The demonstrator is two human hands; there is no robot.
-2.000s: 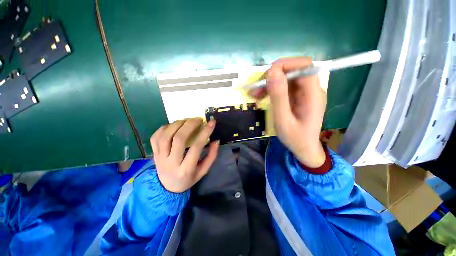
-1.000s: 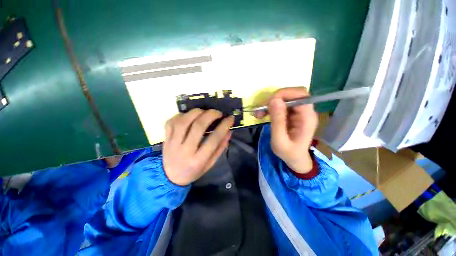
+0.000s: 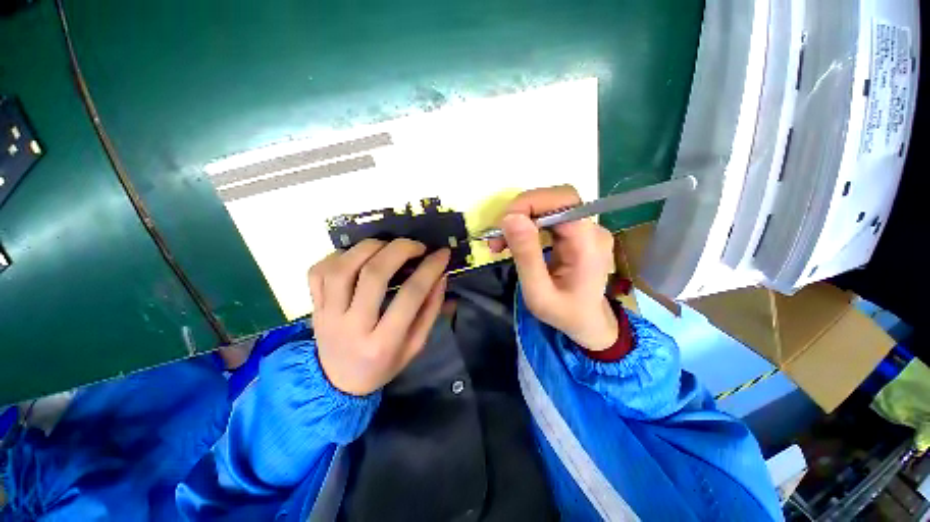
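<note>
A black board with small pale squares lies on the white-yellow backing sheet, near the sheet's near edge. My left hand rests on the board with its fingertips, pressing it flat; it covers the board's lower part. My right hand grips silver-grey tweezers like a pen. The tweezers' tip is at the board's right edge, close to my left index fingertip. Whether the tip holds a piece cannot be told. Two grey adhesive strips lie at the sheet's far left.
Black boards are cut off at the left edge. A dark cord crosses the green bench. Large curved white sheets stand at the right, above an open cardboard box. Blue clothing of a coworker shows at lower left.
The view has shifted, so the bench things sit differently in the picture. My left fingers came over the board, and the tweezers' tip came from above the sheet down to the board's right edge.
</note>
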